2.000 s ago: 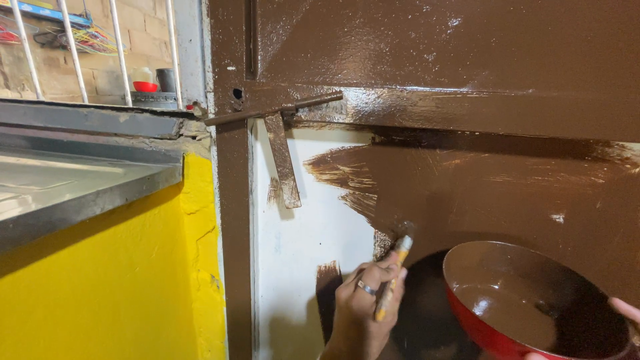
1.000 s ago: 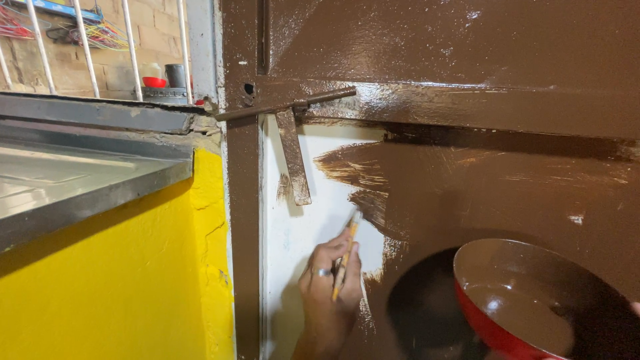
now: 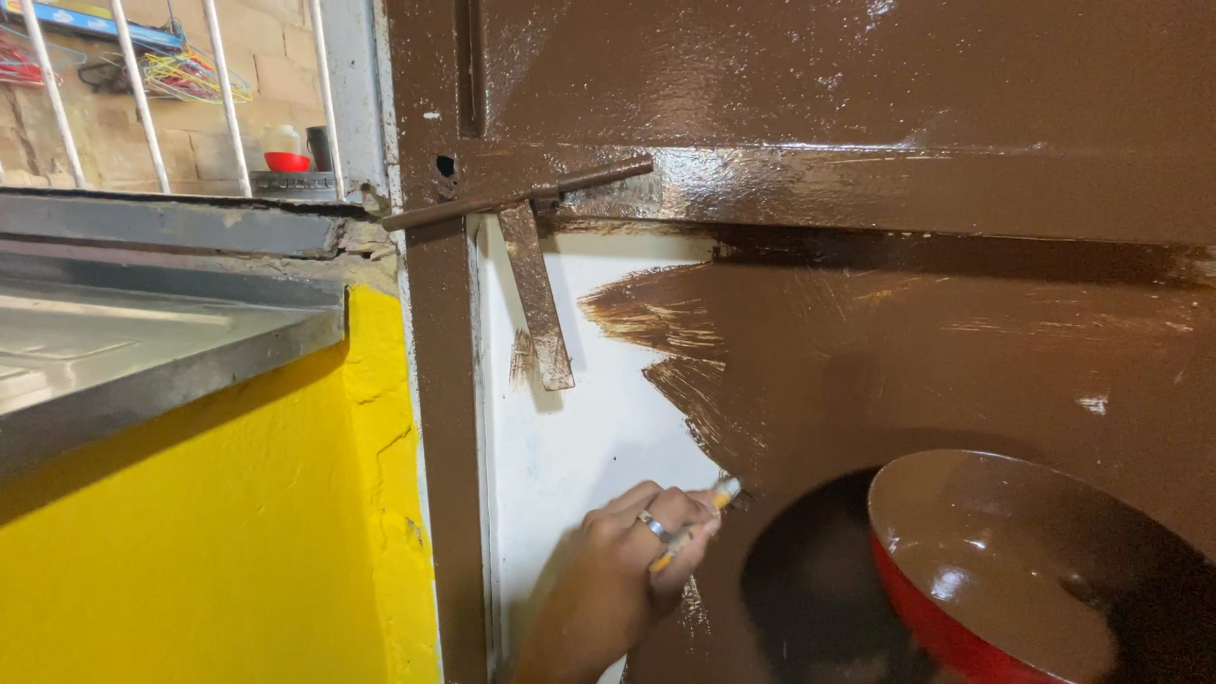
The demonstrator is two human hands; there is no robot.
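Observation:
My right hand (image 3: 632, 560), with a ring on one finger, grips a slim paintbrush (image 3: 682, 543) with a yellowish handle. Its pale ferrule points up and right against the door panel, where wet brown paint (image 3: 807, 380) meets a white unpainted area (image 3: 589, 446); the bristles are hard to make out. At lower right, a red bowl (image 3: 912, 598) coated inside with brown paint is tilted in front of the panel and casts a dark shadow. My left hand is outside the view. Above my right hand, a brown-coated metal latch bar (image 3: 608, 176) has a flat handle (image 3: 539, 294) hanging over the white area.
A metal countertop (image 3: 171, 380) juts in from the left above a yellow wall (image 3: 190, 551). White bars (image 3: 225, 95) stand at upper left, with clothes hangers (image 3: 195, 76) and a small red bowl (image 3: 287, 161) behind them. The brown door frame (image 3: 451, 427) runs vertically beside the yellow wall.
My right hand with the paintbrush has moved down the panel since one second ago. Fingers of my left hand showed by the red bowl at the right edge earlier and are now out of view.

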